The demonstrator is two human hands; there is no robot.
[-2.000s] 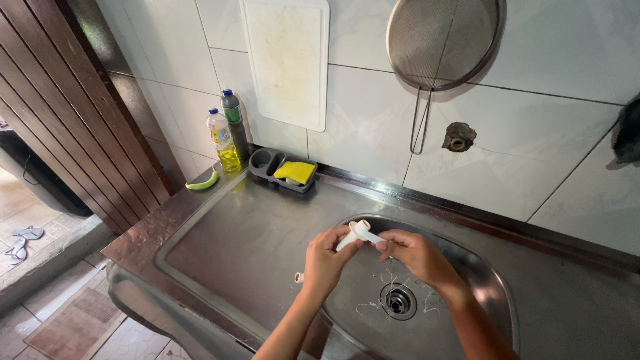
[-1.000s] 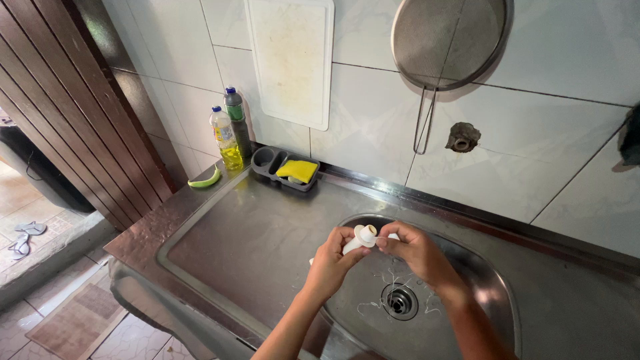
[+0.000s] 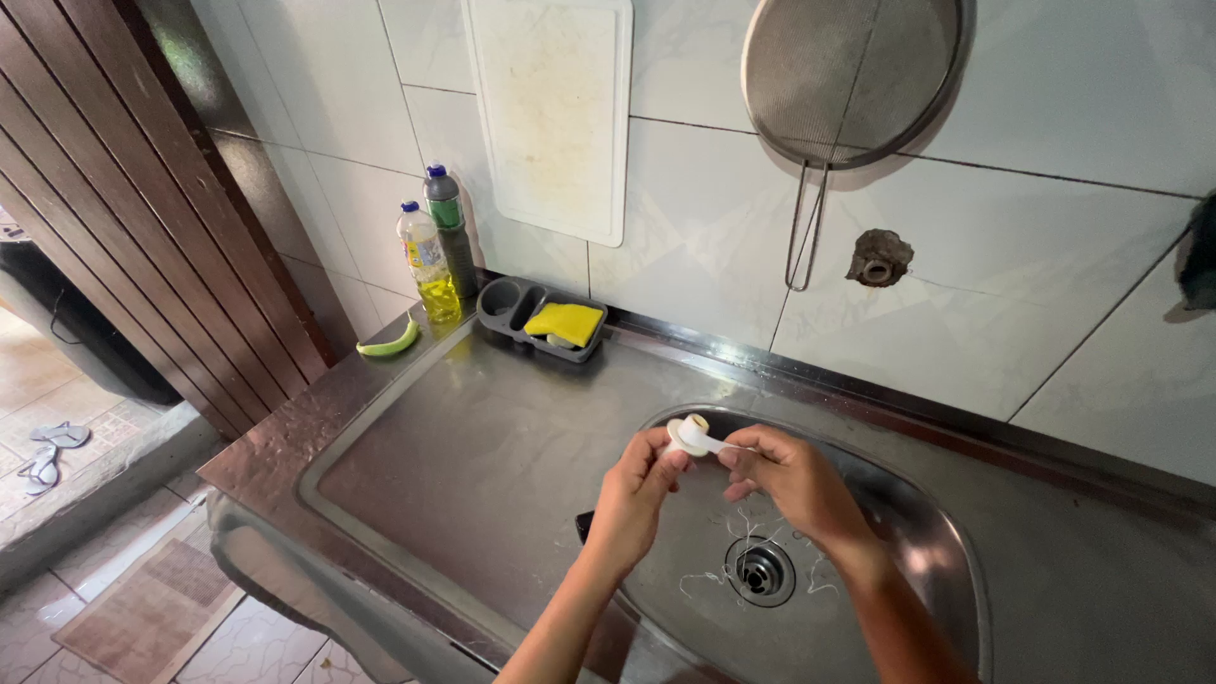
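Note:
My left hand holds a white plastic fitting, which looks like a tap, by the part below its round flange. The fitting's open end points up, and a white strip, apparently thread seal tape, runs from it to my right hand. The fingers of my right hand pinch the strip's far end. Both hands are above the steel sink basin, where thin white strands lie around the drain. Beside my left wrist a small dark piece shows; what it belongs to is hidden.
A pipe outlet opens in the tiled wall, near a hanging sieve and a white cutting board. A grey caddy with a yellow sponge, two bottles and a green banana-like item stand at the back left.
The fitting has turned in my left hand, and its open end now points more upward. A strip that did not show clearly one second ago now stretches toward my right hand.

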